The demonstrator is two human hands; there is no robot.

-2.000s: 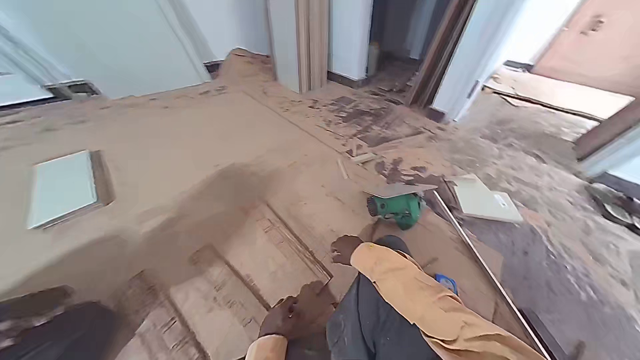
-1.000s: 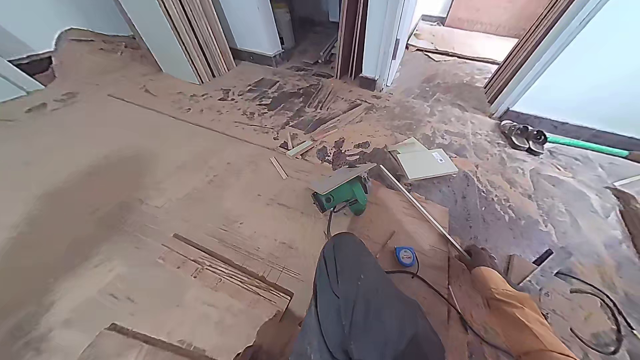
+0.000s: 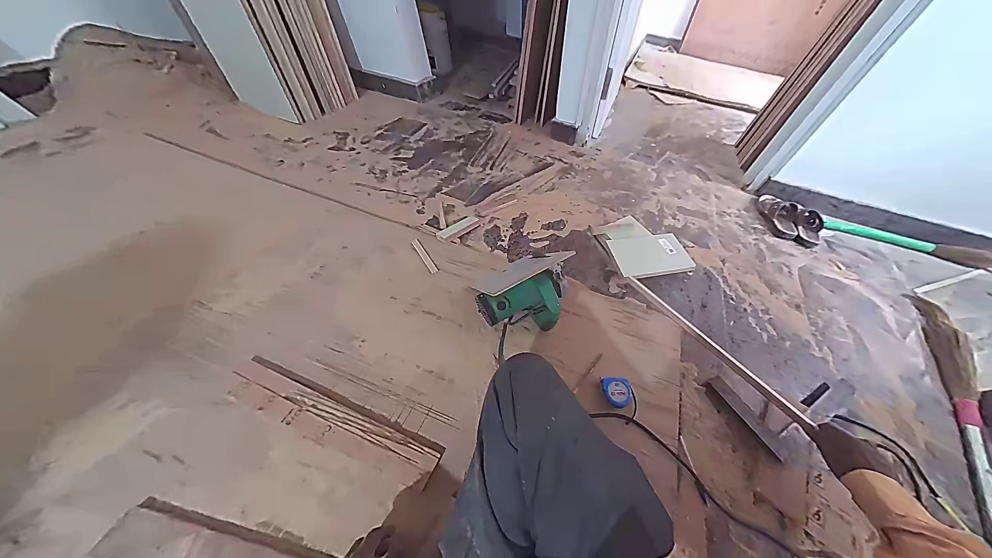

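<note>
My right hand (image 3: 846, 449), at the lower right, is closed around the near end of a long thin wooden strip (image 3: 717, 349). The strip's far end lies by pale board offcuts (image 3: 651, 254). My left hand (image 3: 376, 541) shows only partly at the bottom edge, dark and blurred, by the wooden boards (image 3: 333, 418); its fingers cannot be made out. A green circular saw (image 3: 531, 298) rests beyond my knee with its base plate up. A blue tape measure (image 3: 617, 392) lies right of the knee. A metal-edged tool (image 3: 745, 418), perhaps a square, lies under the strip.
A black cable (image 3: 659, 442) crosses the dusty floor. Panels (image 3: 298, 54) lean at the upper left, near doorways. Wood scraps (image 3: 459, 228) lie beyond the saw. Shoes (image 3: 789, 218), a green handle (image 3: 876, 234) and a brush (image 3: 949, 349) are at the right.
My right hand has gone from beside the saw and my knee to the strip at the right. My left hand has dropped mostly out of view. The view has swung right.
</note>
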